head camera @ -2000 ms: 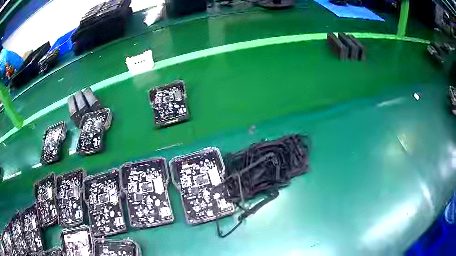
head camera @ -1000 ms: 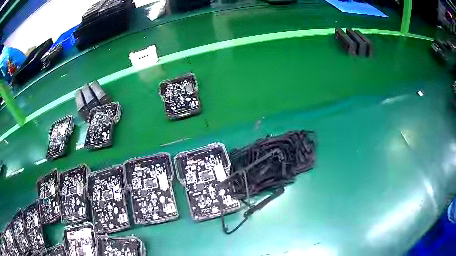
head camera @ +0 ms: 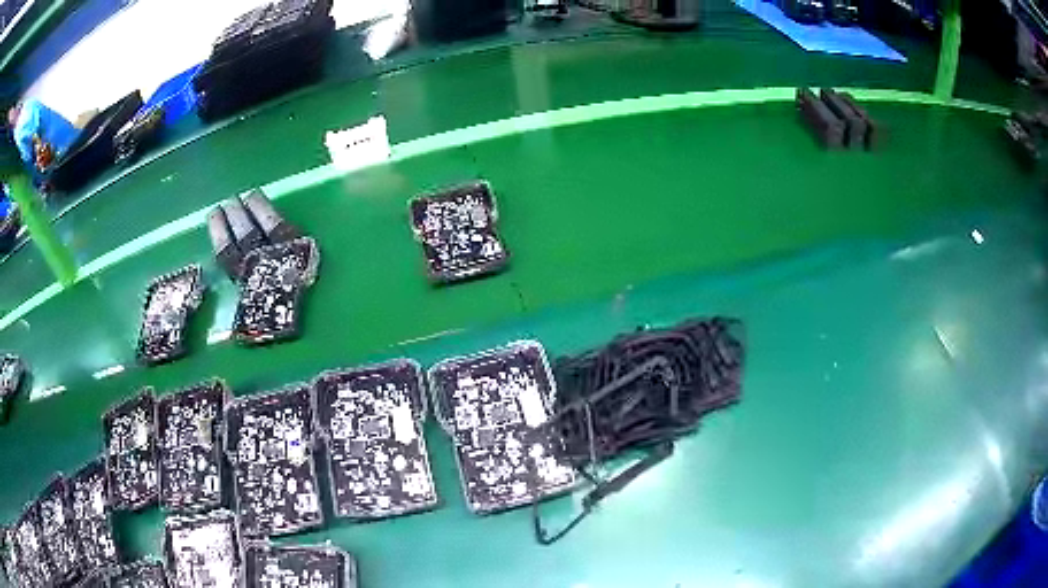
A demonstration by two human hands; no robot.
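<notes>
Neither of my hands is in the picture. Nearest in front, black housings with speckled circuit boards stand in a row at the lower left; the rightmost housing (head camera: pixel 502 425) touches a tangled heap of black sealing gaskets (head camera: pixel 661 385). One gasket loop hangs out of the heap towards the front, partly over that housing's right edge. More housings lie at the bottom left, some cut off by the picture's edge.
On the far lane lie a single housing (head camera: pixel 459 232), two more near dark narrow blocks (head camera: pixel 249 227), and further dark blocks (head camera: pixel 840 118) at far right. A white card (head camera: pixel 359 145) is on the light-green strip. Black stacked parts (head camera: pixel 262 48) and a blue mat (head camera: pixel 822 32) are behind.
The whole view has shifted, so things appear further right. The single far-lane housing has also moved right relative to the row and the white card. No hand has appeared.
</notes>
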